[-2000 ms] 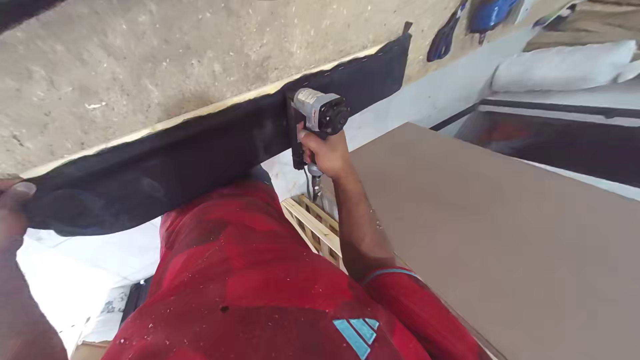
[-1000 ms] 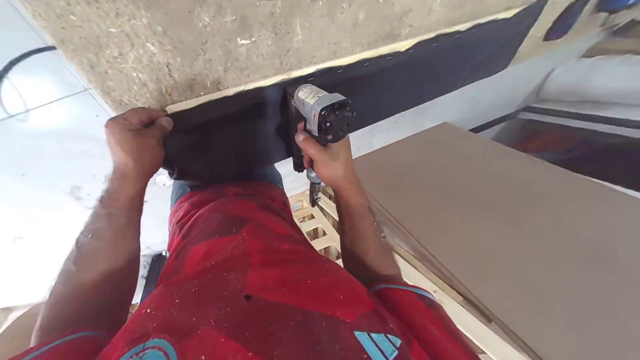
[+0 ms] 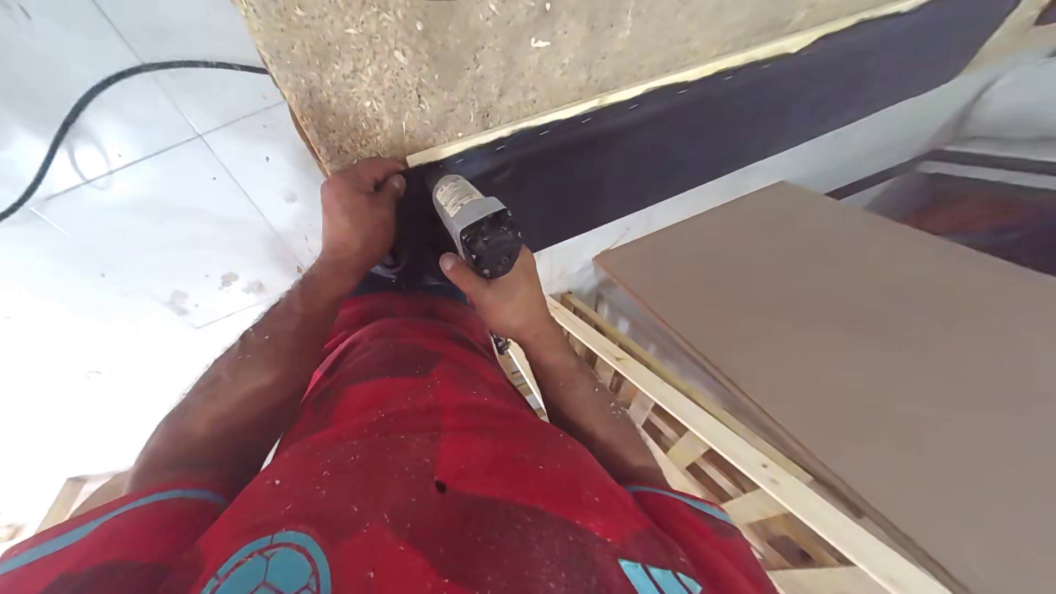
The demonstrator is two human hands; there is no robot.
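A strip of black fabric (image 3: 660,140) runs along the edge of a worn, speckled board (image 3: 495,58), with a row of staples along its upper side and a pale wooden or cardboard strip (image 3: 701,76) beside it. My left hand (image 3: 359,206) pinches the fabric's end at the board's near left corner. Held in my right hand (image 3: 507,289) is a pneumatic staple gun (image 3: 474,223), grey with a black cap, its nose against the fabric just right of my left hand. The gun's handle is mostly hidden by my fingers.
A large brown panel (image 3: 841,330) lies at the right, over slatted wooden frames (image 3: 742,462). A black hose (image 3: 91,99) curves over the white tiled floor (image 3: 190,181) at the left. Some dark, blurred material (image 3: 982,219) is at the far right.
The staple gun in my right hand has moved left along the fabric, nearer the board's corner and my left hand. The view has shifted toward that corner.
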